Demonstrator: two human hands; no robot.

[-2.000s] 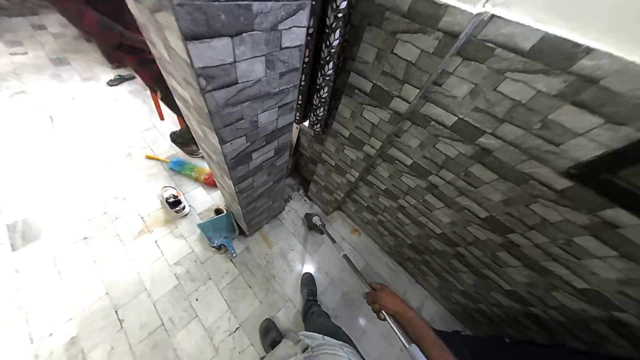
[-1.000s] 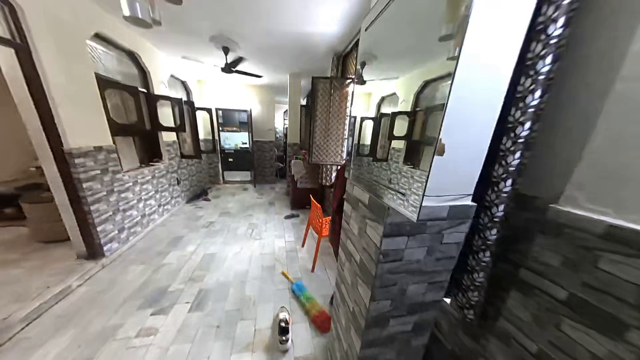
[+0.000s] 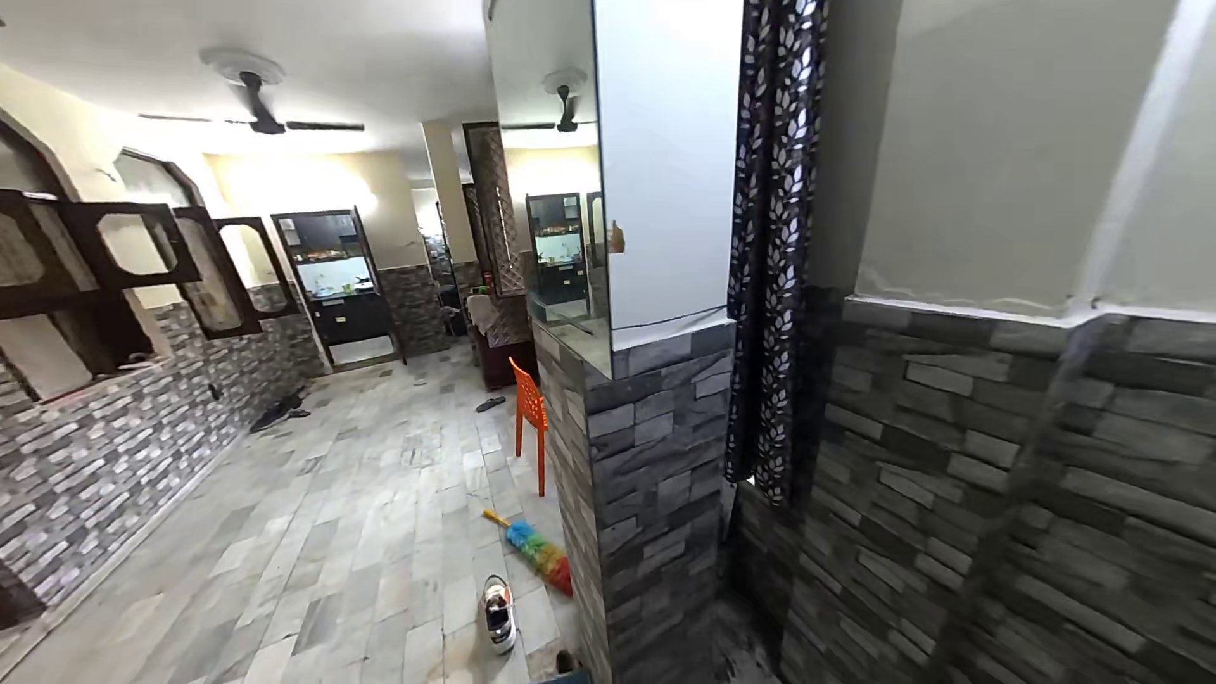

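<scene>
Neither of my hands shows in the head view now, so what they hold cannot be seen. A rainbow-coloured fluffy duster (image 3: pixel 540 553) with a yellow handle lies on the tiled floor against the base of the stone-clad pillar (image 3: pixel 655 494). Nearer to me, a white and dark sneaker (image 3: pixel 498 614) stands on the tiles. At the bottom edge, a small part of a blue dustpan (image 3: pixel 570 677) shows beside the pillar.
An orange plastic chair (image 3: pixel 532 418) stands behind the pillar, with a dark slipper (image 3: pixel 490 404) beyond it. Patterned dark curtains (image 3: pixel 777 247) hang between pillar and right wall (image 3: pixel 950 475). More footwear (image 3: pixel 277 414) lies by the left wall. A ceiling fan (image 3: pixel 261 119) is overhead.
The view has swung up and left from the floor. The hand on a long pole, the feet and the person by the pillar, seen two seconds ago, are out of view.
</scene>
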